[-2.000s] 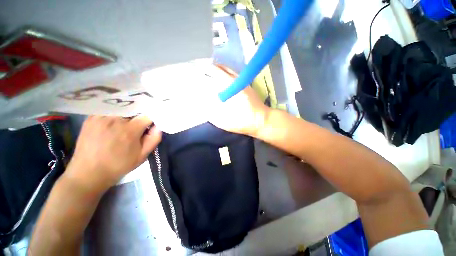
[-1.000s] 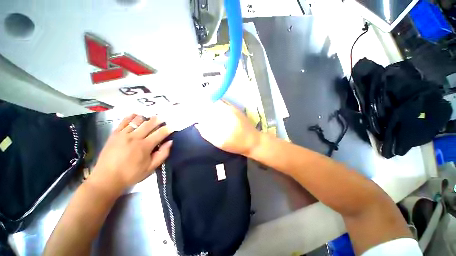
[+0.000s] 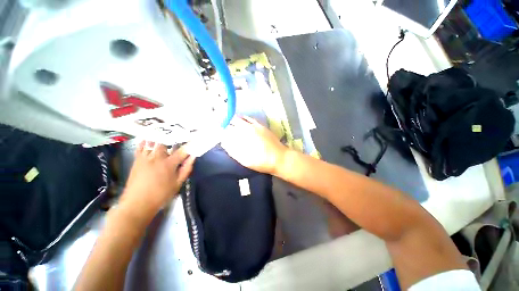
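A black pouch piece with a small pale tag and a zip along its left side lies flat in front of me. Its far end is under the white sewing machine head with the red three-diamond logo. My left hand rests at its upper left edge, fingertips partly hidden by the machine head. My right hand lies on its far end, overexposed, with fingers partly hidden. A yellow-edged clamp lies beyond my right hand. Whether the fingers grip the fabric is unclear.
A black bag piece lies at the left. More black bags lie on the table at the right. Black cord lies on the dark metal surface. A blue air hose hangs by the machine head. A tablet and blue bin are at the upper right.
The view has shifted, showing more of the machine head and clamp. Both hands stay near the pouch's far end, with little visible movement relative to it.
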